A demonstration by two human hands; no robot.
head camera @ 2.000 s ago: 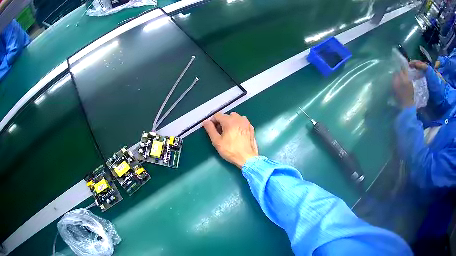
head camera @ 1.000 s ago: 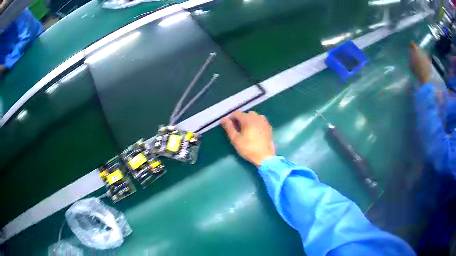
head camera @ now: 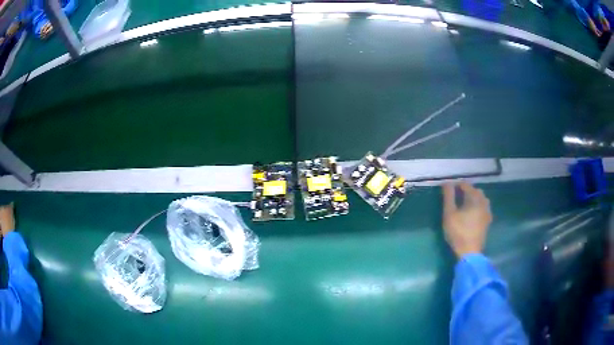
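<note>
Three circuit boards with yellow blocks lie in a row at the pale rail: the left board (head camera: pixel 273 191), the middle board (head camera: pixel 322 189) and the tilted right board (head camera: pixel 378 185). Two pale leads (head camera: pixel 425 124) run from the right board over the dark black-edged plate (head camera: pixel 377 74). My right hand (head camera: pixel 467 214) rests with its fingertips at the plate's near edge, right of the boards. Its fingers are slightly apart and no held object shows. My left hand is not seen.
Two clear plastic bundles (head camera: pixel 210 237) (head camera: pixel 132 271) lie on the green bench at left. A blue box (head camera: pixel 588 179) is on the rail at right. A blurred dark screwdriver (head camera: pixel 547 286) lies near the lower right. Another person's sleeve (head camera: pixel 19 290) shows at the left edge.
The view has swung left, so the boards, plate and my right hand appear further right, and the second bundle shows fully. My right hand stays by the plate's edge.
</note>
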